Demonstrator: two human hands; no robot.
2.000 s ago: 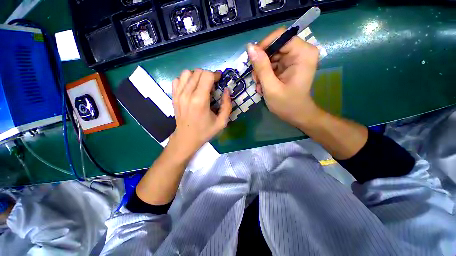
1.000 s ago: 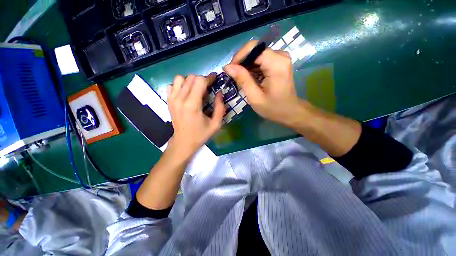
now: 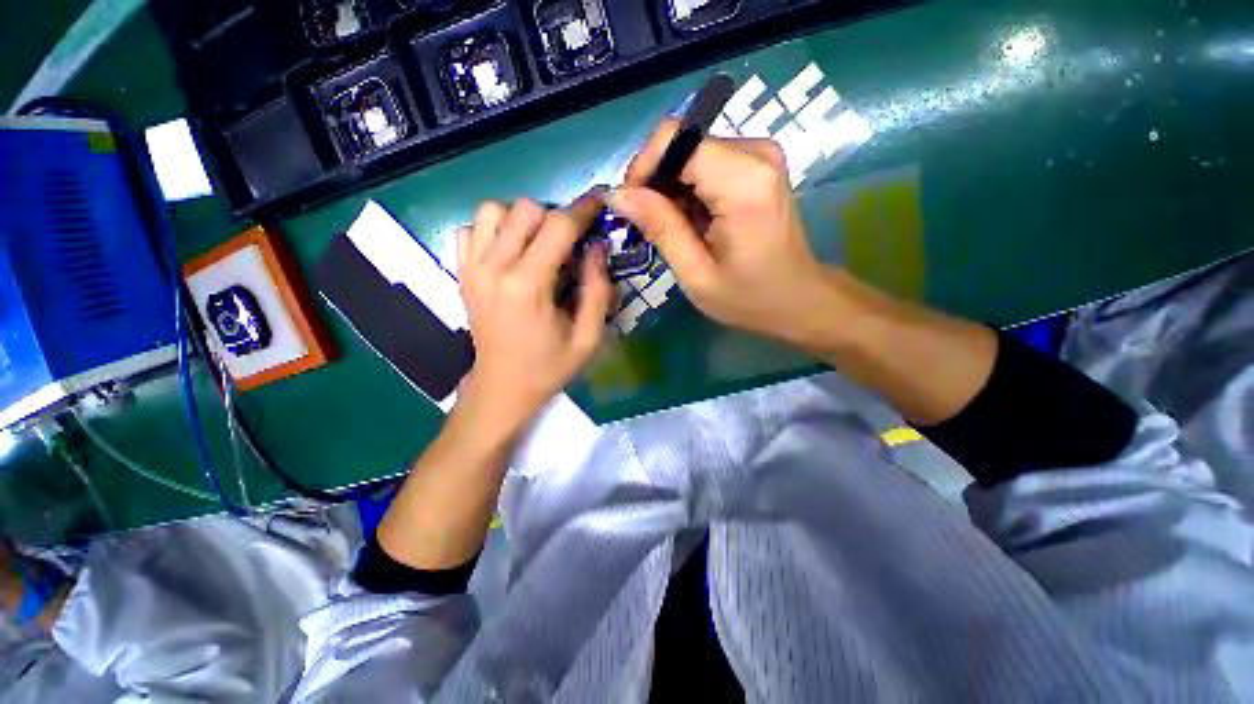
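My left hand (image 3: 530,296) holds a small black watch case (image 3: 627,245) with a shiny inside, between thumb and fingers, above the green mat. My right hand (image 3: 743,234) grips dark tweezers (image 3: 692,134); their upper end points up and away, and their tips are hidden by my fingers at the case's upper edge. A clear sheet with rows of pale adhesive pads (image 3: 814,127) lies under both hands and shows at the right and below the case. The fingers hide part of the case.
A black blister tray (image 3: 454,149) with cases in several pockets spans the back. At left are a blue machine (image 3: 85,248), an orange-framed fixture (image 3: 311,310), a white paper square (image 3: 178,161) and cables. A black sheet (image 3: 399,330) overlaps a white strip (image 3: 413,268). Neighbouring workers' striped sleeves show at both sides.
My right hand has moved left and closer to the case, and the tweezers have turned more upright. More pads show to its right. My left hand still holds the case.
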